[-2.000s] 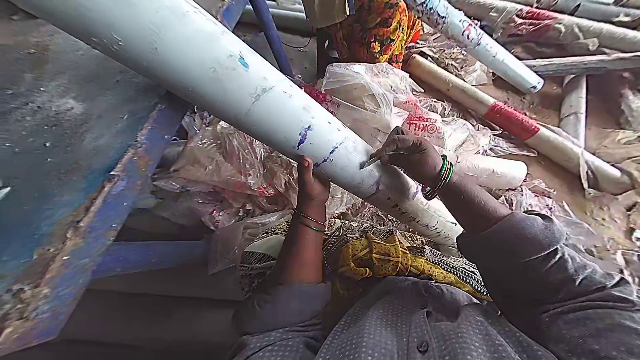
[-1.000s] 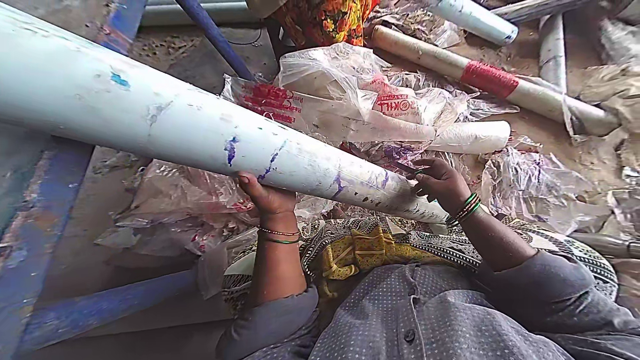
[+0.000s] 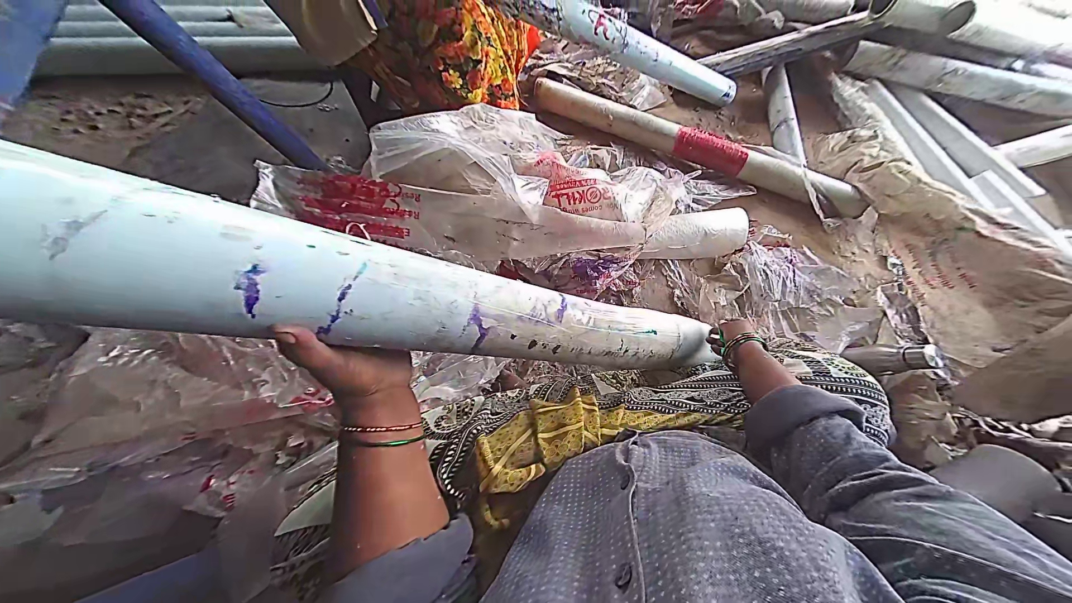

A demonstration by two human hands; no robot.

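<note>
A long pale blue pipe [image 3: 402,293] with purple and dark stains slants across the view, over the patterned cloth on my lap [image 3: 586,419]. My left hand [image 3: 352,364] supports it from below, with the thumb against its near side; the other fingers are hidden beneath it. At the pipe's right end is my right hand [image 3: 733,339], its fingers at the end of the tube. How far they go round or into the end is hidden, and whether they hold anything else cannot be told.
Crumpled clear plastic wrapping [image 3: 477,151] with red print lies beyond the pipe, around a white roll [image 3: 699,233]. Farther off are a tube with a red band [image 3: 710,152], another stained pipe [image 3: 653,54] and a person in orange floral cloth [image 3: 469,50]. A blue bar [image 3: 218,84] stands upper left.
My right hand has moved from the pipe's upper surface to its right end. My left hand remains under the pipe. The view has shifted, and the pipe lies less steeply across it.
</note>
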